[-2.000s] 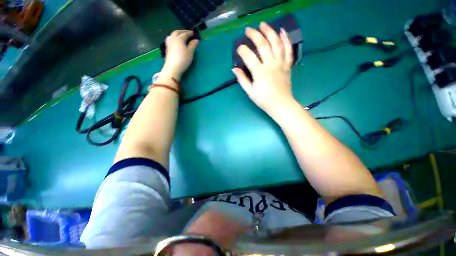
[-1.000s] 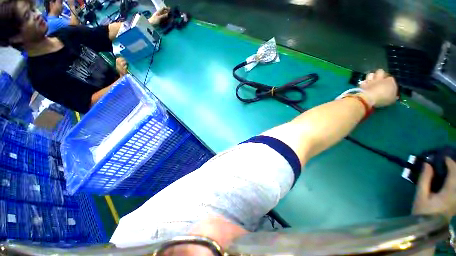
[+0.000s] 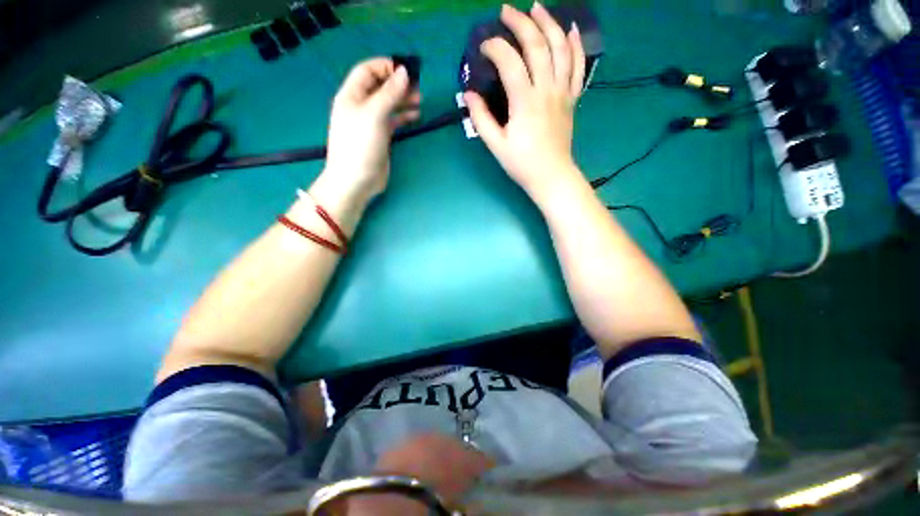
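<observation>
My left hand (image 3: 360, 116) pinches a small black square pad (image 3: 407, 67) between thumb and fingers, just left of the adapter. My right hand (image 3: 537, 111) lies over the black power adapter (image 3: 481, 69), fingers across its top and thumb at its near left side; much of the adapter is hidden. White tags show at its cord end. The black power cord (image 3: 272, 158) passes by my left hand to a coil on the left, held by a yellowish tie (image 3: 148, 177). Its end has a crinkled clear bagged connector (image 3: 81, 116).
More small black pads (image 3: 293, 32) lie in a row at the far edge of the green bench (image 3: 434, 272). Thin black leads with yellow marks (image 3: 698, 123) lie at right. A white power strip (image 3: 804, 181) with black plugs stands beyond. Blue crates show at both sides.
The view has swung back from the left to the bench front. My left hand has come from the far edge toward the adapter with a pad. My right hand is again over the adapter's top.
</observation>
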